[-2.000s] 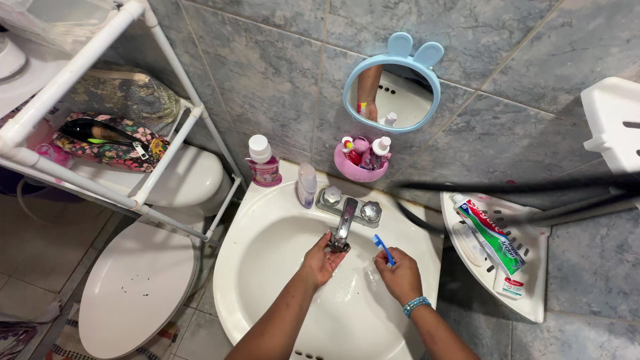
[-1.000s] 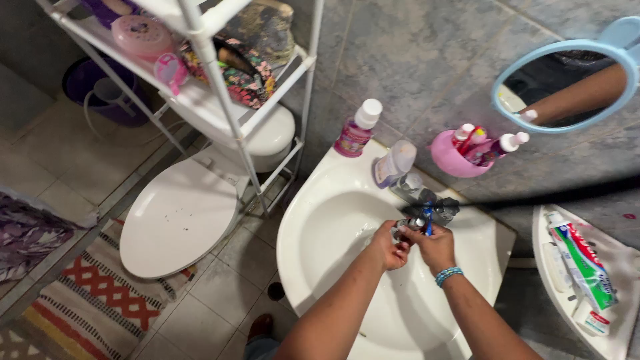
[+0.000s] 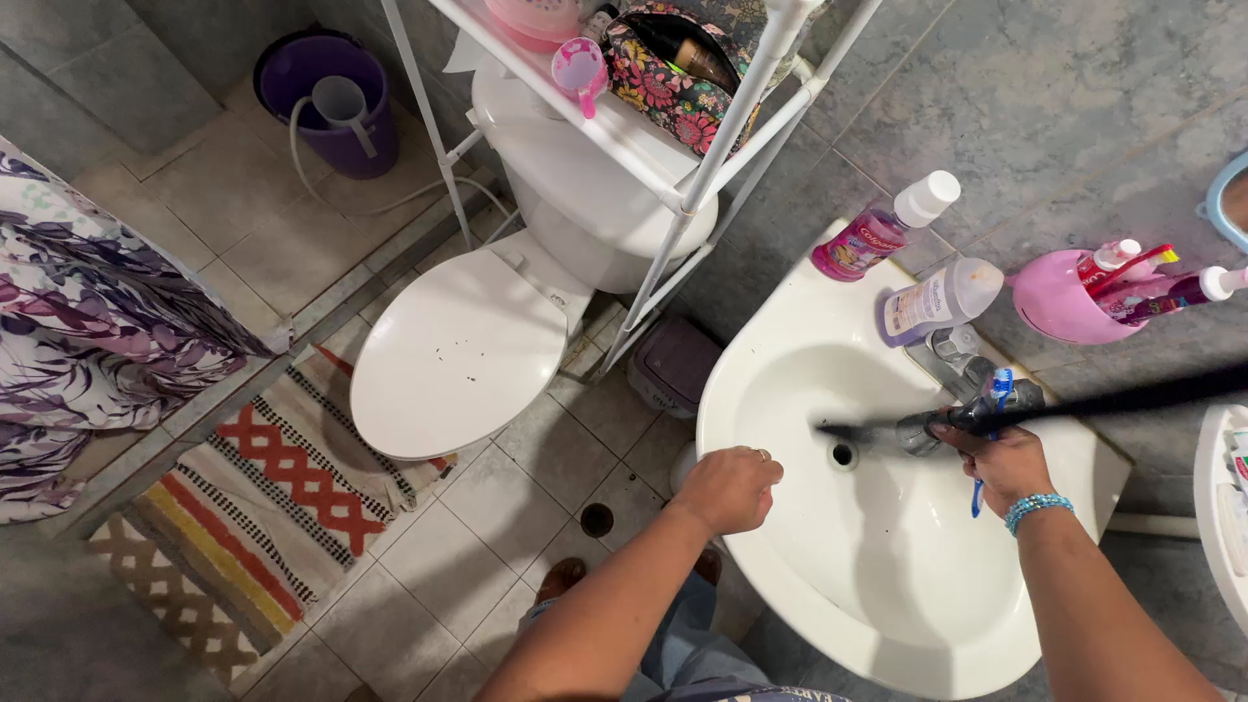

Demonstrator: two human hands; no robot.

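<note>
My right hand (image 3: 1004, 466), with a beaded bracelet at its wrist, holds a blue toothbrush (image 3: 1001, 382) upright beside the metal faucet (image 3: 921, 433). Its fingertips are close to the spout; a blurred dark strand crosses in front, so contact is unclear. My left hand (image 3: 733, 490) is curled over the left rim of the white sink (image 3: 746, 390); nothing shows in its fingers. Behind the basin stand a pink mouthwash bottle (image 3: 863, 244) with a white cap and a tilted, translucent purple bottle (image 3: 926, 304).
A pink wall cup (image 3: 1058, 297) holds tubes and brushes. To the left are a closed toilet (image 3: 463, 356), a white pipe rack (image 3: 721, 146) with a floral pouch (image 3: 673, 83), a small bin (image 3: 673, 361), a patterned rug (image 3: 292, 478) and a purple bucket (image 3: 375, 127). A corner shelf (image 3: 1209, 487) is at right.
My left hand has moved away from the faucet, left to the sink's rim. My right hand still holds the toothbrush by the faucet. The view has swung left.
</note>
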